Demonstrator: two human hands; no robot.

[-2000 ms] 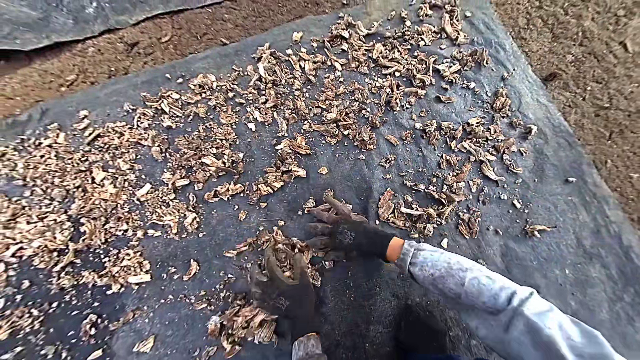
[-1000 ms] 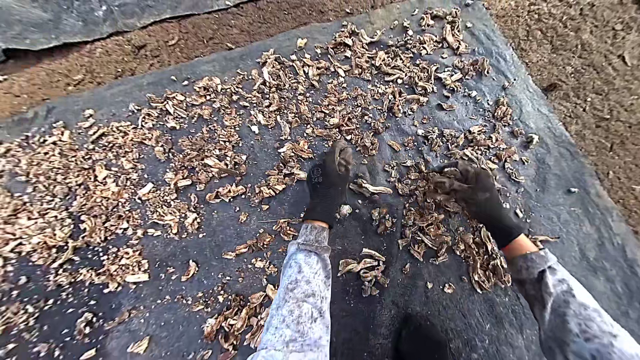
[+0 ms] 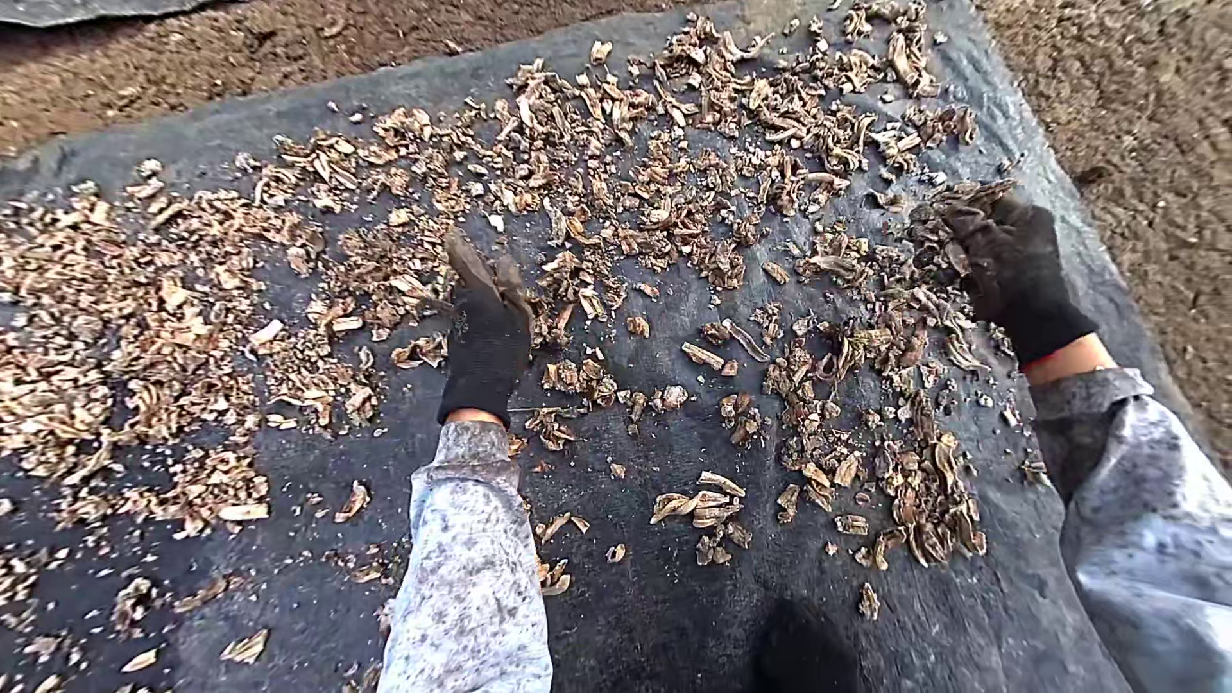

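Brown dried plant pieces (image 3: 693, 202) lie scattered over a black ground sheet (image 3: 674, 616). My left hand (image 3: 489, 332), in a dark work glove, is at the left of centre among the pieces, fingers pointing up and apart, with no piece seen in it. At the right, my right hand (image 3: 1020, 269), gloved too, touches dark dried pieces (image 3: 948, 217) near the sheet's right edge. Its fingers are bent over them; whether they grip any cannot be told. Below it a band of pieces (image 3: 905, 423) runs down the sheet.
Bare brown soil (image 3: 1145, 125) borders the sheet at the right, and more soil (image 3: 250, 58) runs along the top left. Part of another dark sheet (image 3: 87, 8) shows in the top left corner. A dark shape (image 3: 804, 650) is at the bottom edge.
Two seconds ago both hands were close together low on the sheet. Since the last earlier frame, my left hand has moved left and its fingers have spread; my right hand has moved up and right.
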